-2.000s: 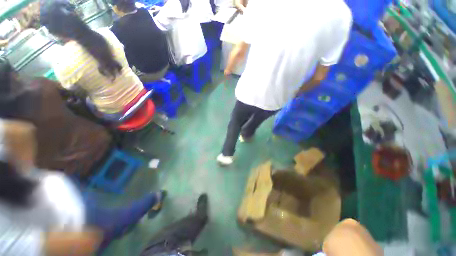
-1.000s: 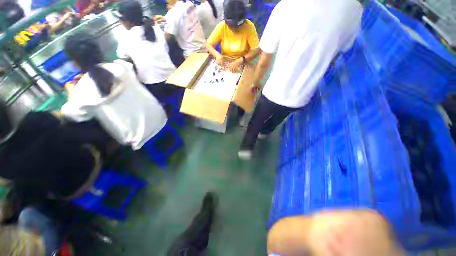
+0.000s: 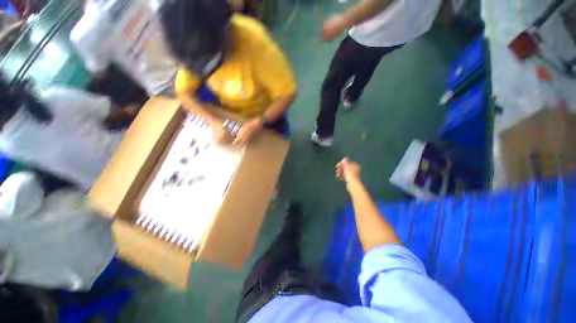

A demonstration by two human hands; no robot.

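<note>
My right hand (image 3: 348, 169) is held out ahead at the centre right, small and blurred, fingers curled, with no object visible in it; the light blue sleeve shows behind it. My left hand is not in view. Nearest on the left is an open brown carton (image 3: 237, 208) with flaps out, filled with white contents and rows of small edges (image 3: 165, 232). A person in a yellow top (image 3: 252, 66) leans over its far end with both hands on the contents.
Stacked blue crates (image 3: 461, 252) stand close at the right. A person in a white top and dark trousers (image 3: 344, 76) walks ahead on the green floor (image 3: 385, 126). A small white-edged box (image 3: 410, 165) lies beyond the crates. People in white sit at the left.
The carton and the person in yellow are much nearer and further left. The walking person is further off. My right arm now reaches forward, where before only a blurred part showed at the bottom edge.
</note>
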